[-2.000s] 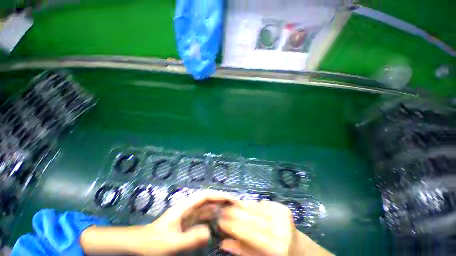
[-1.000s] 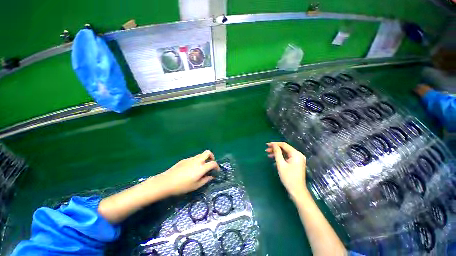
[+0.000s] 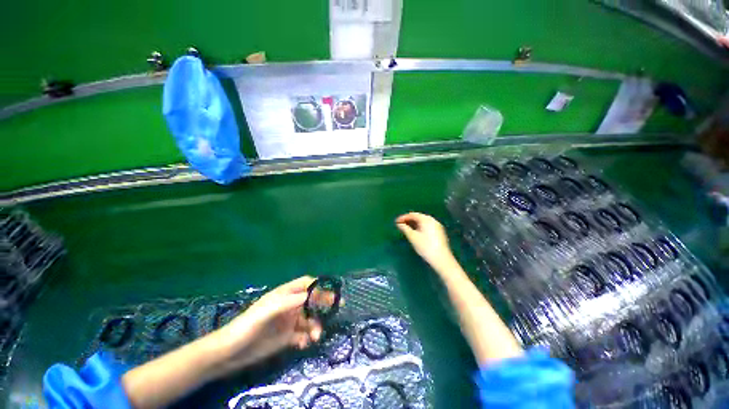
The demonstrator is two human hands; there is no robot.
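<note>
My left hand (image 3: 276, 321) holds a black watch case ring (image 3: 324, 297) upright at its fingertips, just above the far right part of a clear blister tray (image 3: 374, 293). The tray lies flat in front of me with black rings in its pockets; the far right pocket shows no ring. My left forearm hides part of the tray. My right hand (image 3: 425, 238) is over the green work surface, right of and beyond the tray, fingers bent together. Whether it pinches something small cannot be told.
Overlapping clear trays (image 3: 559, 248) full of black rings fill the right side. More trays (image 3: 24, 252) stand at the left edge. A metal rail (image 3: 304, 164) bounds the surface at the back. A blue plastic cover (image 3: 201, 120) and an instruction sheet (image 3: 308, 140) hang behind it.
My left hand has taken hold of a ring and raised it over the tray. My right hand has moved left, towards the left hand, and its fingers have closed together. The view has shifted slightly.
</note>
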